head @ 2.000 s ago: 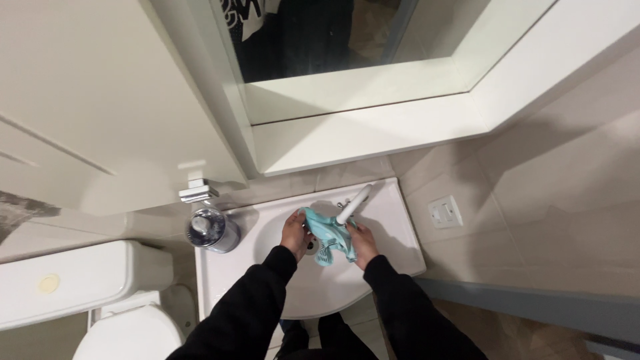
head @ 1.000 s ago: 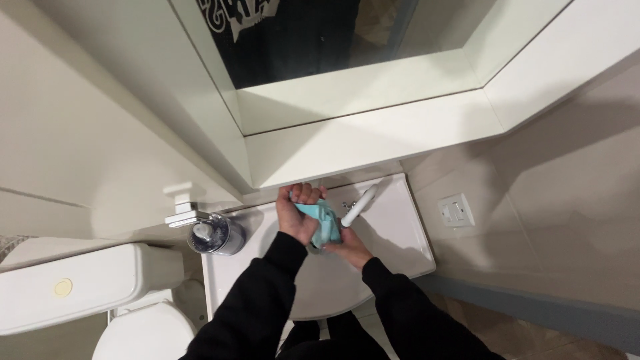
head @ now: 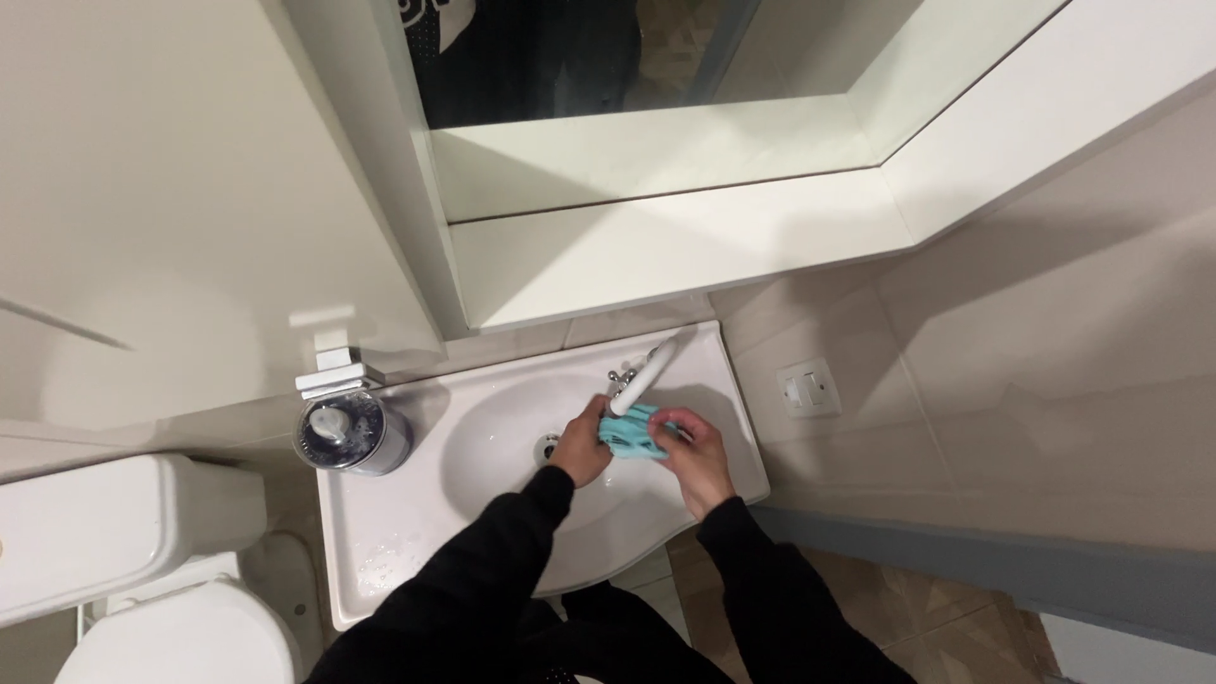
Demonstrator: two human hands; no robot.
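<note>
A light blue cloth (head: 631,433) is bunched between my two hands, just under the spout of the white faucet (head: 648,372). My left hand (head: 581,446) grips the cloth's left side, near the drain. On the right side, the fingers of my right hand (head: 695,454) pinch the folds. Both hands are over the basin of the white sink (head: 494,446). Whether water runs from the spout cannot be told.
A clear round container with a brush-like or pump-like white top (head: 353,432) stands at the sink's left back corner, below a metal wall fitting (head: 336,372). The toilet (head: 180,636) is at the left. A mirror cabinet's ledge (head: 665,252) juts above the sink; a wall switch (head: 808,389) is at the right.
The cloth, spread between my hands two seconds ago, is now bunched more compactly. My left hand has come down from its raised position of one second ago.
</note>
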